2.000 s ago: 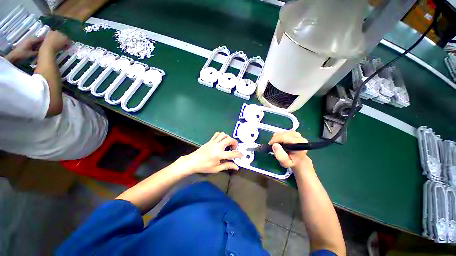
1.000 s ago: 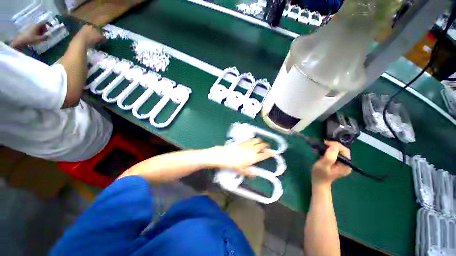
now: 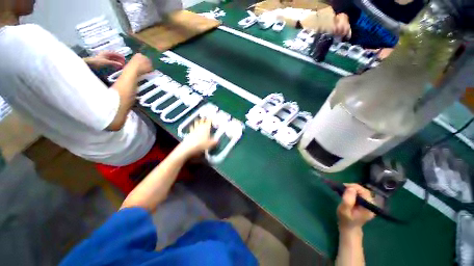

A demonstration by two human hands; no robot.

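Observation:
My left hand (image 3: 197,137) is on a small group of white oblong housings (image 3: 226,149) at the bench's front edge, left of centre; its fingers are spread over them and the picture is blurred there. My right hand (image 3: 355,206) holds the black soldering iron (image 3: 364,201) at the right, its tip pointing up and left below the hood. Three more white housings (image 3: 279,120) lie side by side left of the fume hood (image 3: 338,136).
A co-worker in white (image 3: 67,83) sits at the left, by a row of white housings (image 3: 165,102) and a heap of small white parts (image 3: 201,83). The iron stand (image 3: 387,177) is right of the hood. Another person's hand (image 3: 341,26) is across the bench.
My left hand has moved up and left along the bench with the housings under it, close to the neighbour's row. My right hand has moved away from the housings, still holding the iron. The view has shifted left.

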